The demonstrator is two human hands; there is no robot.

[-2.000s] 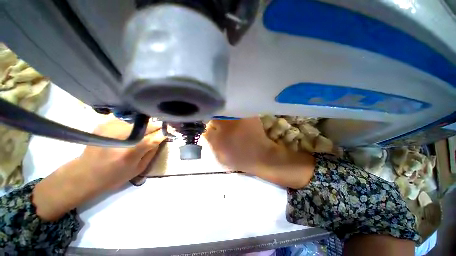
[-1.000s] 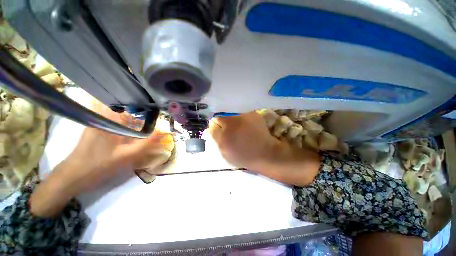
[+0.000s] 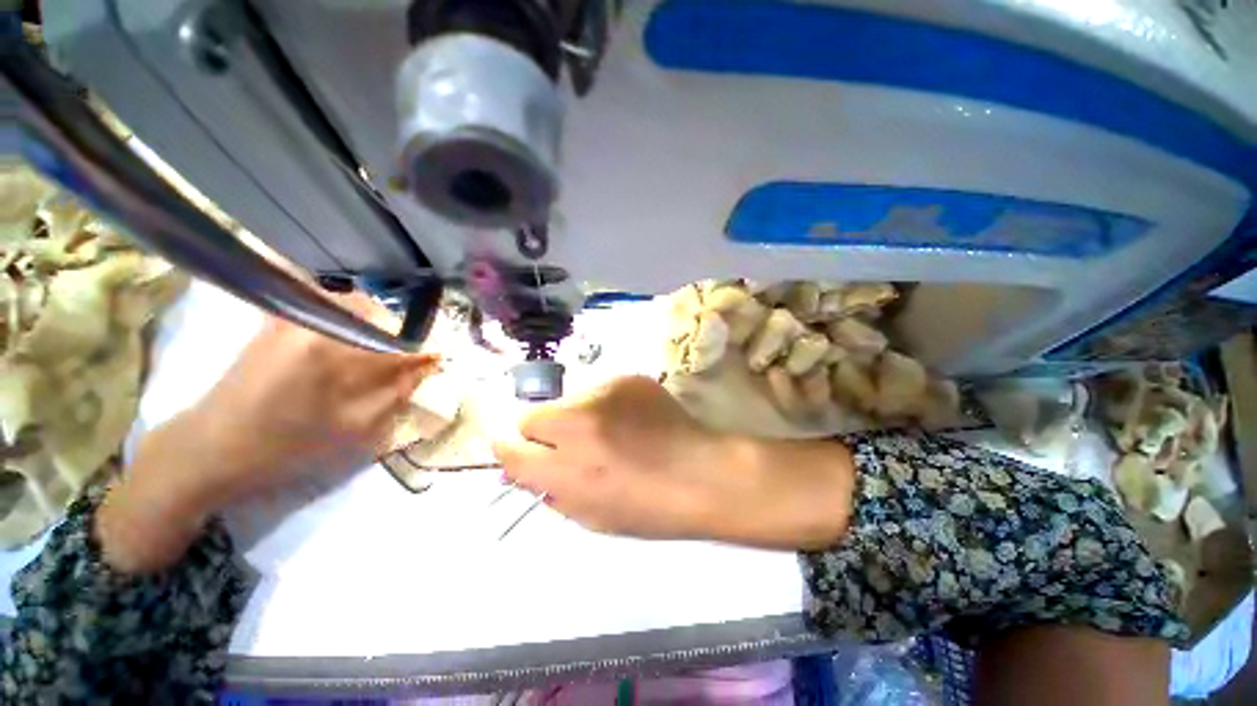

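A small beige fabric piece [image 3: 444,436] lies on the machine bed left of the needle area, its upper left part under my left hand's fingertips. My left hand [image 3: 297,393] is on it, partly behind the curved dark bar. My right hand [image 3: 620,462] is right of and in front of the grey round part [image 3: 538,378], its fingers curled around a thin metal tool [image 3: 521,513] whose two narrow points stick out toward the front left. The presser foot area [image 3: 535,326] is overexposed, so the needle cannot be made out.
The white-grey machine head [image 3: 662,166] with blue stripes fills the top. Puffy tan sewn pieces [image 3: 793,345] are heaped right of the needle. Flat beige cloth [image 3: 83,331] is heaped at left. More pieces [image 3: 1151,455] lie at far right. A grey ruler strip [image 3: 552,658] runs along the table front.
My right hand has moved from beside the needle toward the front left, and the tool points now show. My left hand has shifted slightly on the fabric. The view has shifted slightly.
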